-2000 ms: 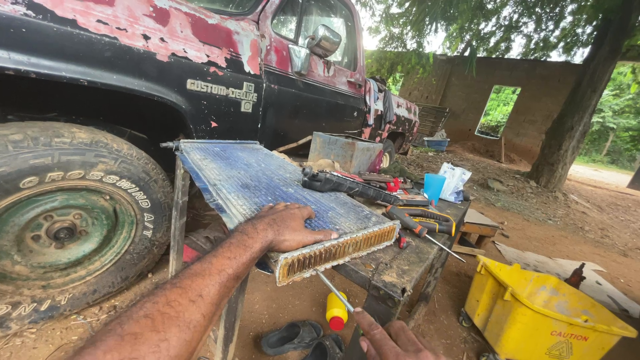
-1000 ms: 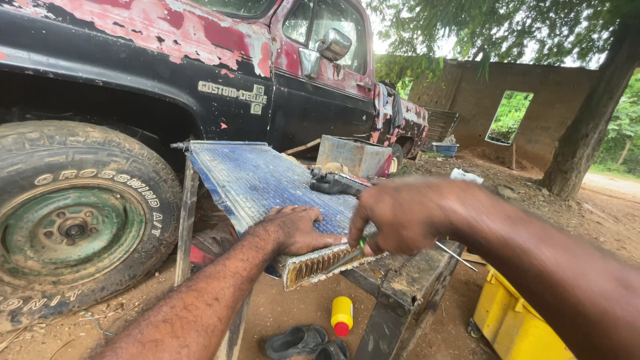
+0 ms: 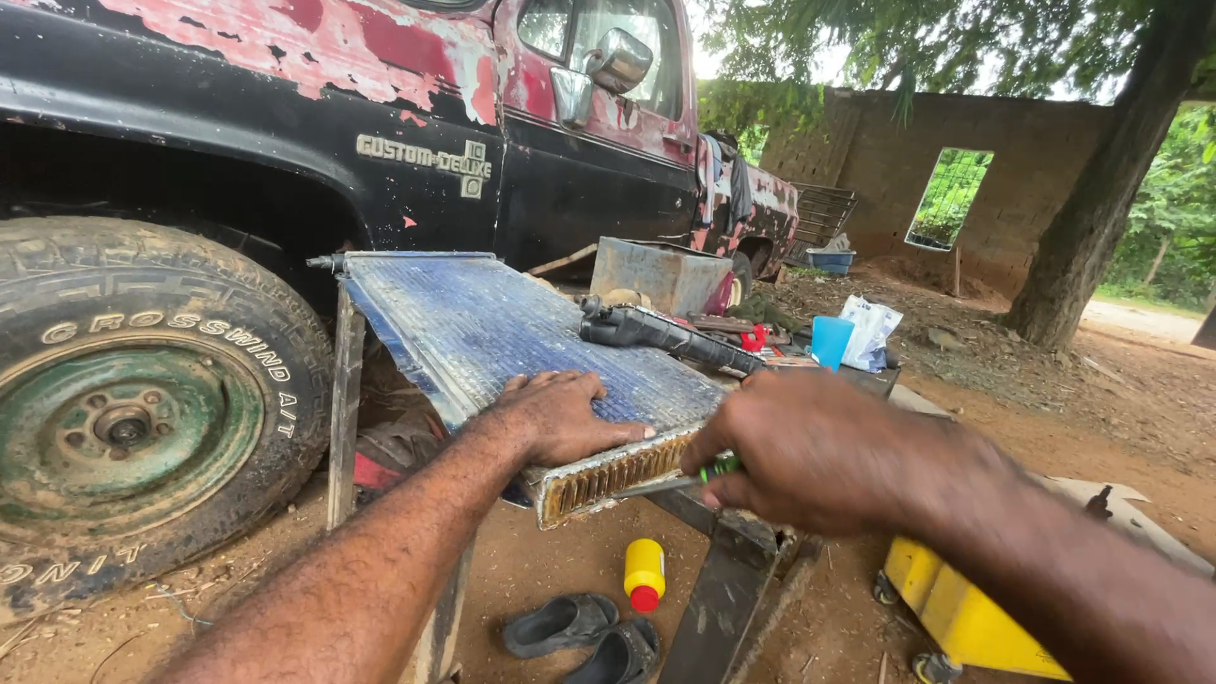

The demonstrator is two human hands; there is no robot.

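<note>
A radiator core (image 3: 532, 328) with blue-tinted fins lies across a worn bench, its open end with rusty tube slots (image 3: 617, 472) facing me. My left hand (image 3: 560, 418) rests on top of the core near that end, fingers apart. In my right hand (image 3: 760, 446) is a screwdriver (image 3: 719, 467) with a green and black handle. Its thin shaft lies along the lower edge of the slotted end, and my fingers cover much of the handle. A black plastic radiator tank (image 3: 665, 340) sits across the far right side of the core.
Tools, a blue cup (image 3: 830, 342) and a metal box (image 3: 655, 275) stand beyond the core. Below are a yellow bottle (image 3: 645, 567), black sandals (image 3: 560, 623) and a yellow wheeled bucket (image 3: 969, 608). A truck with a large tire (image 3: 275, 313) stands at the left.
My right hand, low near the frame's bottom two seconds ago with a shaft pointing at the core, has come up beside the slotted end. My left hand stays on the core.
</note>
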